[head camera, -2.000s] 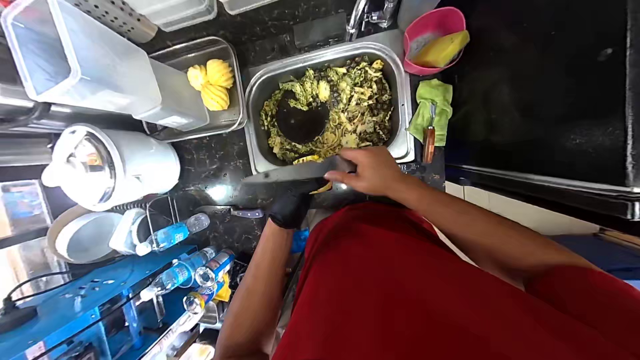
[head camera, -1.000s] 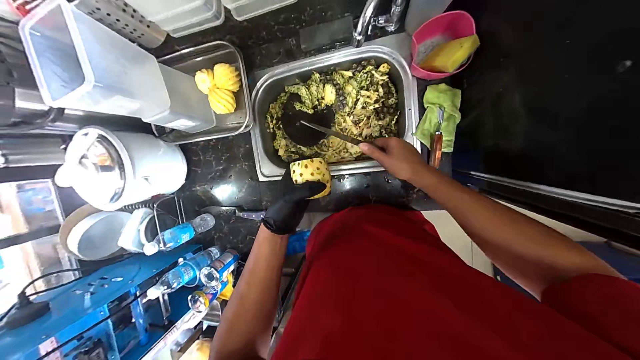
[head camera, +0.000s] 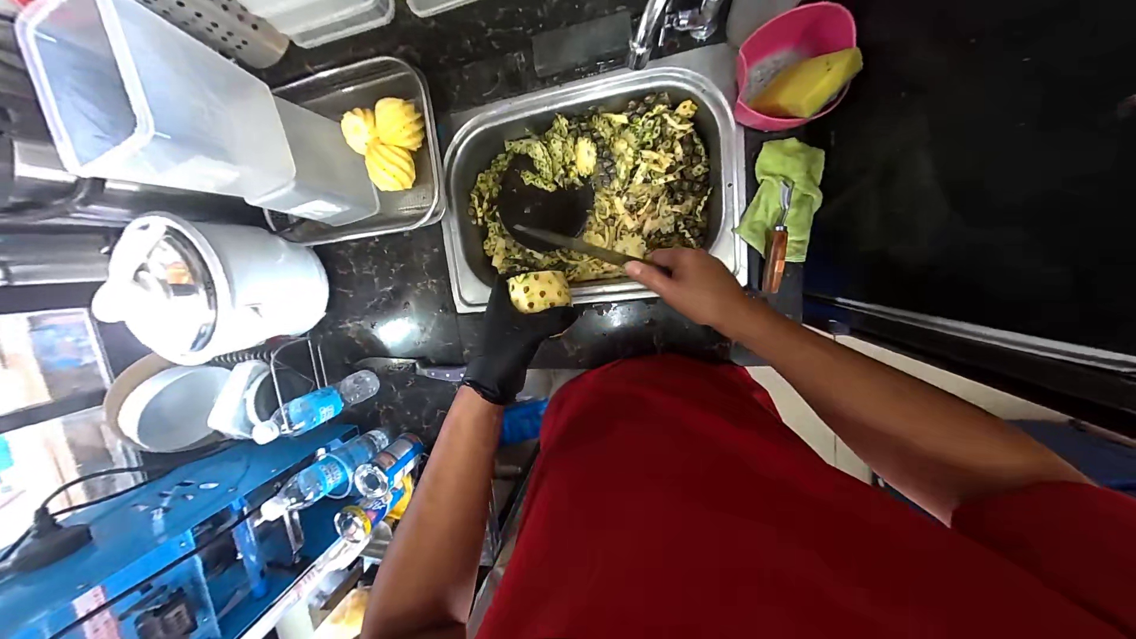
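Observation:
My left hand (head camera: 513, 342), in a black glove, holds a pineapple (head camera: 540, 292) with its rind cut off and dark eyes showing, at the sink's near edge. My bare right hand (head camera: 697, 284) grips a long knife (head camera: 572, 244) by its handle, the blade pointing left over the sink, just above the pineapple and apart from it. Pineapple peelings (head camera: 657, 177) fill much of the steel sink (head camera: 729, 177) around a dark round opening or object (head camera: 546, 206). Carved yellow pineapples (head camera: 390, 142) lie in a clear tray (head camera: 433, 177) on the left.
A second knife (head camera: 439, 373) lies on the counter by my left wrist. Right of the sink, a wooden-handled tool (head camera: 776, 257) rests on a green cloth (head camera: 790, 173), below a pink container (head camera: 753, 71) with a yellow sponge (head camera: 808, 84). A faucet (head camera: 648, 35) stands behind.
Two seconds ago the broad blade was across the near side of the sink, close to my left hand; it has since moved over the peelings. The pineapple in my left hand shows more plainly.

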